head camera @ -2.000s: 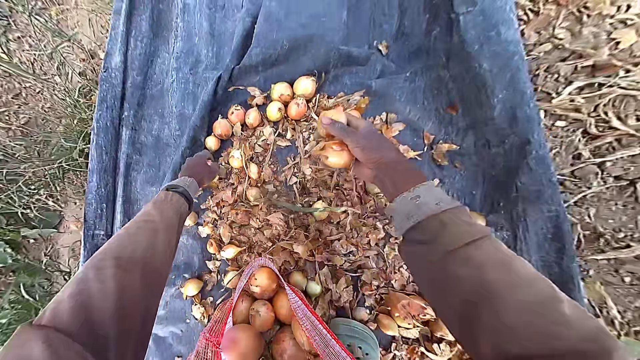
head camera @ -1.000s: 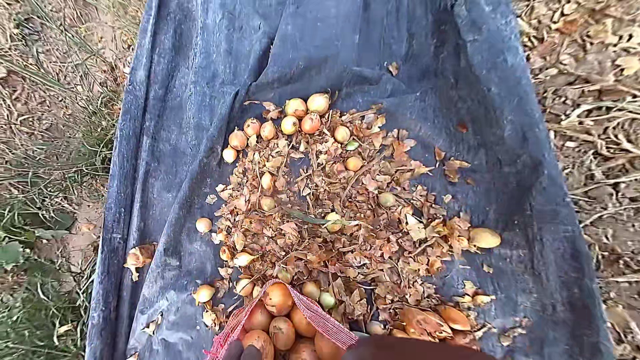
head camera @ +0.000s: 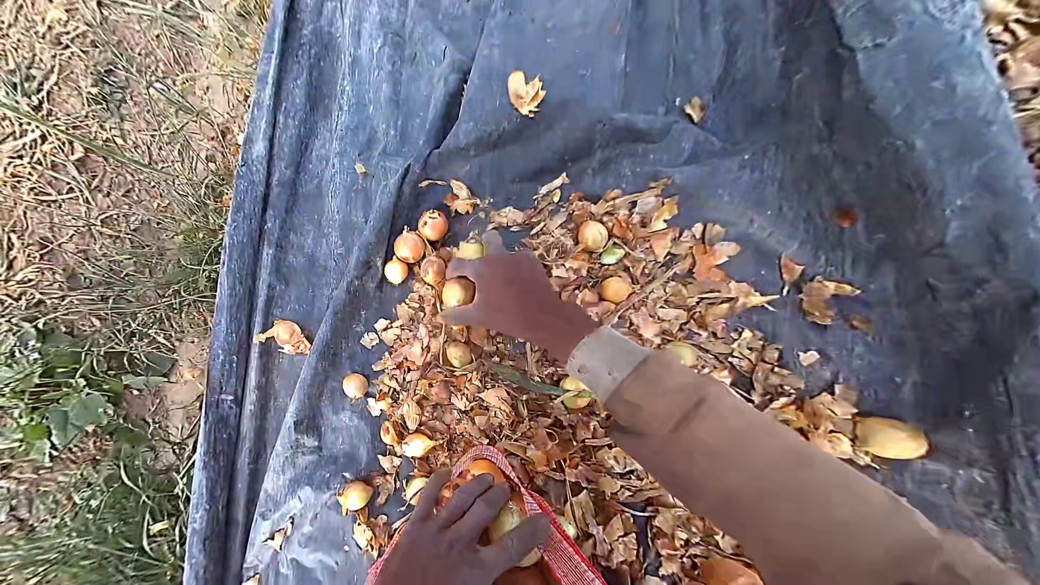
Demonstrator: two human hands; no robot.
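Note:
My right hand (head camera: 520,296) reaches across the dry onion skins (head camera: 504,406), its fingers curved around a small onion (head camera: 458,292) at the upper left of the heap. Whether the fingers grip that onion is not plain. Several more onions (head camera: 409,245) lie just left of the fingertips. At the bottom, my left hand (head camera: 459,528) rests with fingers spread over onions in the mouth of a red mesh bag (head camera: 561,544). Part of the bag is below the view.
A blue-grey tarp (head camera: 341,203) lies under everything. Loose small onions (head camera: 355,385) dot the left side, and a longish pale onion (head camera: 891,438) sits at the right. Grass and weeds (head camera: 89,406) border the tarp on the left, dry leaves (head camera: 1016,49) on the upper right.
Two seconds ago my right hand held onions above the heap; now it is at the small onions on the upper left. My left hand has moved from the heap's left edge to the bag.

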